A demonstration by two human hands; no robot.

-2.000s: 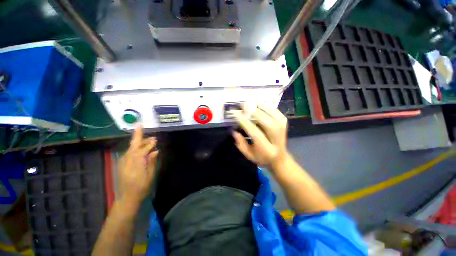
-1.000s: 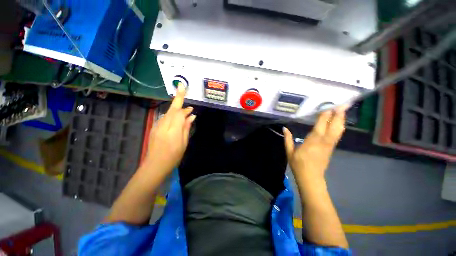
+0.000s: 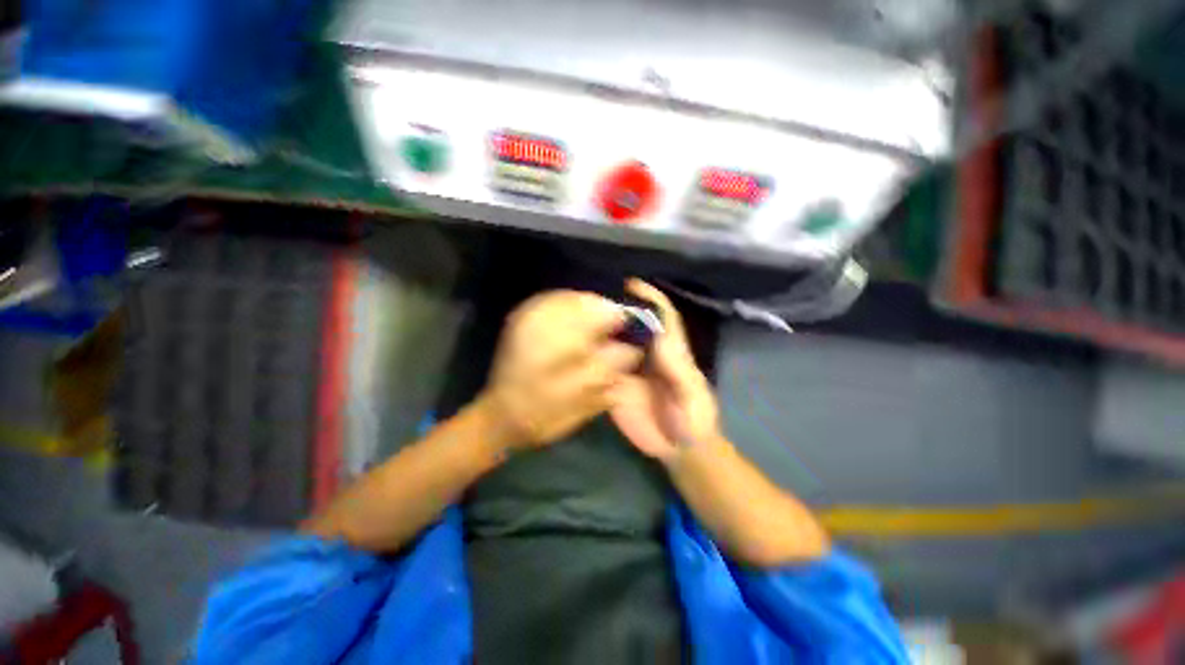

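Note:
A small dark watch unit (image 3: 637, 325) with a light edge is between my two hands, above my lap and below the press front. My left hand (image 3: 561, 364) is curled with its fingers on the unit from the left. My right hand (image 3: 665, 390) holds it from the right, fingers pointing up. The picture is blurred and the fingers hide most of the unit. The white press (image 3: 650, 111) stands in front, with both red timer displays lit.
The press front has a red stop button (image 3: 626, 191) between green buttons at left (image 3: 424, 153) and right (image 3: 821, 217). A black compartment tray (image 3: 215, 377) is low at left, another (image 3: 1105, 195) at right. A blue box (image 3: 143, 52) is at upper left.
Both hands have left the button ends of the press panel and come together over my lap, now with a small dark unit. Both timer displays are now lit red.

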